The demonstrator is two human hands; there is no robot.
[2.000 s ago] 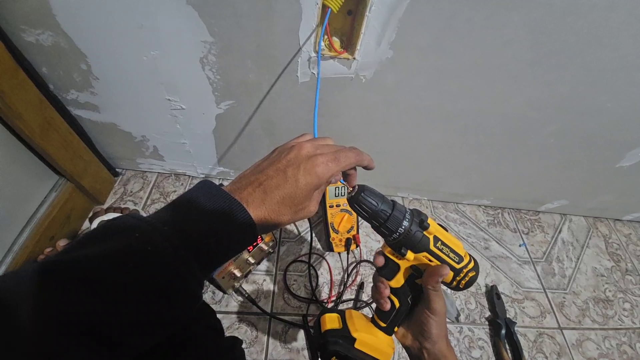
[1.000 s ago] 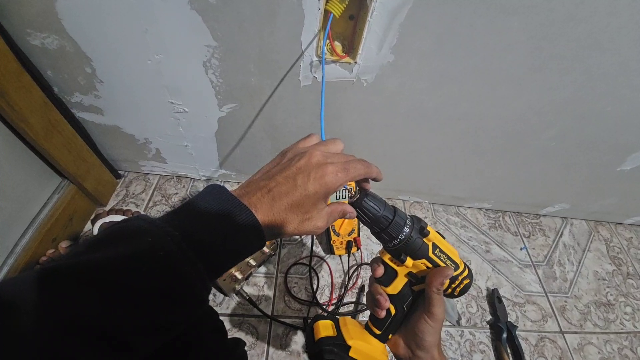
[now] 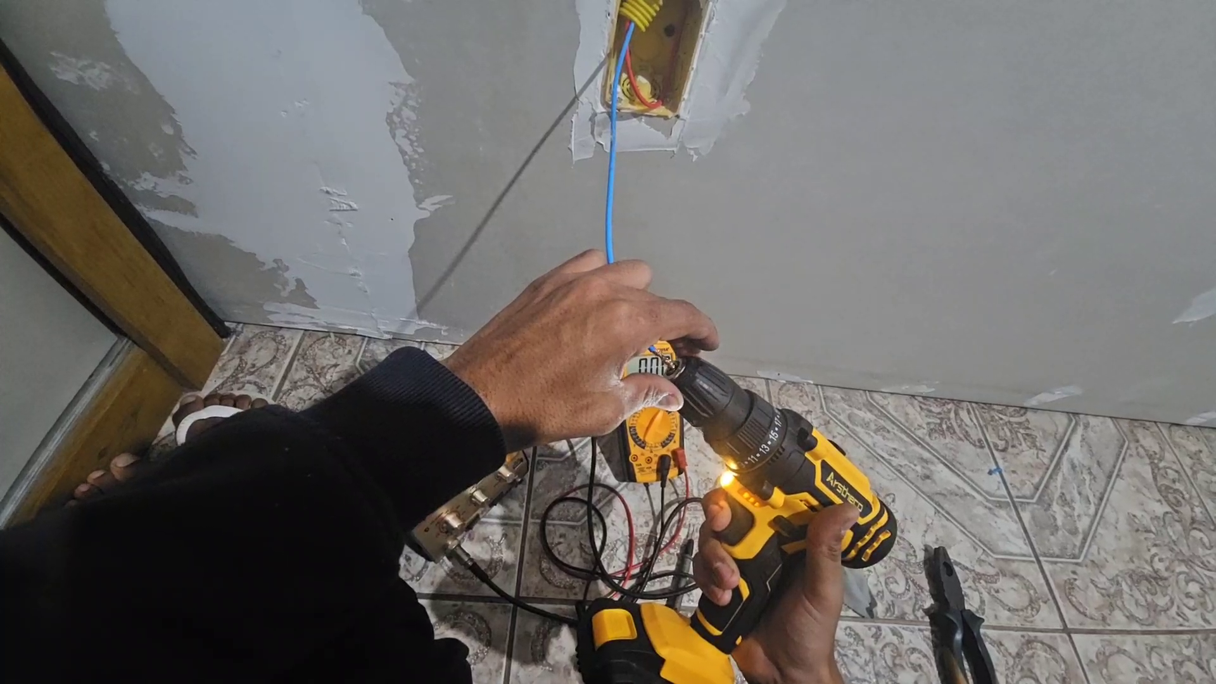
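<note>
My right hand (image 3: 793, 608) grips the handle of a yellow and black cordless drill (image 3: 760, 437), whose lamp glows. The drill's chuck points up and left toward the fingers of my left hand (image 3: 579, 351). A blue wire (image 3: 611, 161) comes down from a yellow corrugated conduit (image 3: 640, 11) in the wall box (image 3: 670, 57) and passes behind my left hand. A thin wire end shows between my left fingers at the chuck's tip; the grip itself is partly hidden. Behind the chuck is a yellow digital multimeter (image 3: 655, 437), with leads plugged in.
Black and red test leads (image 3: 594, 560) coil on the tiled floor (image 3: 1035, 475). A metal-cased device (image 3: 475, 513) with a cable lies left of them, partly under my sleeve. Pliers (image 3: 953, 617) lie at the lower right. A wooden door frame (image 3: 104, 209) stands at the left.
The drill's lamp is lit now and was dark in both earlier frames. My left hand has stayed at the chuck, its fingers shifting slightly.
</note>
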